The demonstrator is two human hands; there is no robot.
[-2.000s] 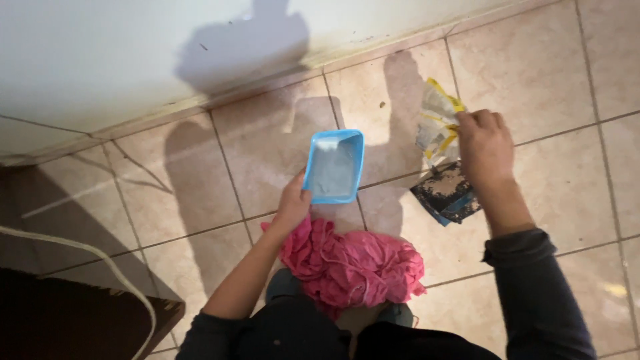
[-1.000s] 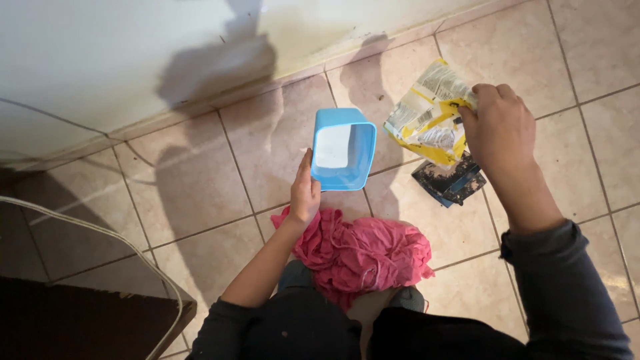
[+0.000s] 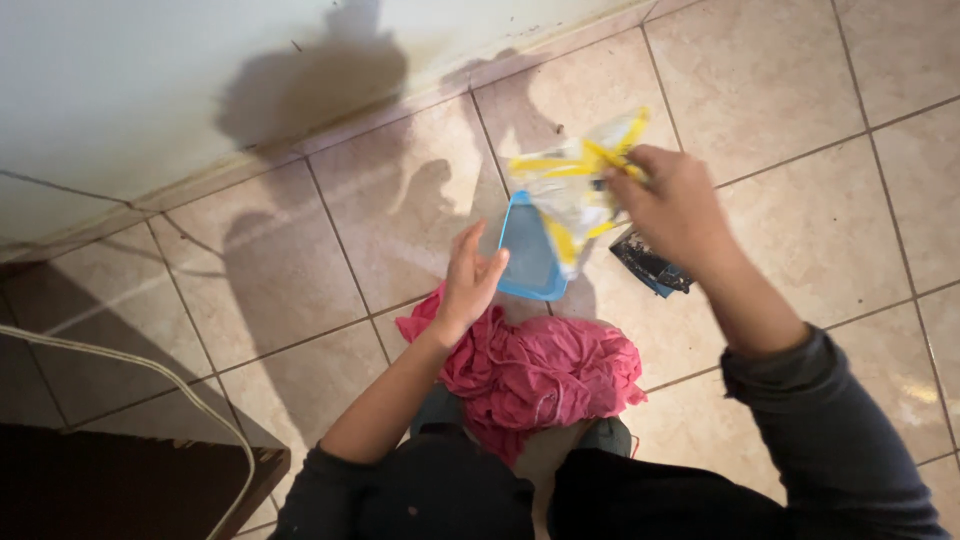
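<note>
My left hand [image 3: 474,281] is open, its fingers apart, at the left edge of a blue plastic container [image 3: 529,255]; whether it touches the rim I cannot tell. My right hand [image 3: 671,202] grips a crumpled white and yellow plastic bag [image 3: 574,176], blurred, which hangs over the right part of the container. Below the hands a pink cloth [image 3: 551,367] lies bunched on the tiled floor. To the right of the container, partly behind my right hand, is a dark, worn object with a blue edge [image 3: 646,262], whose kind I cannot tell.
A white wall [image 3: 150,82] with a tiled skirting runs along the top left. At the lower left stands a dark piece of furniture [image 3: 112,480] with a pale cable [image 3: 172,375] across it. My feet are beside the pink cloth.
A second ago my left hand held the tilted container; now its fingers are apart beside it. My right hand has brought the bag left, over the container.
</note>
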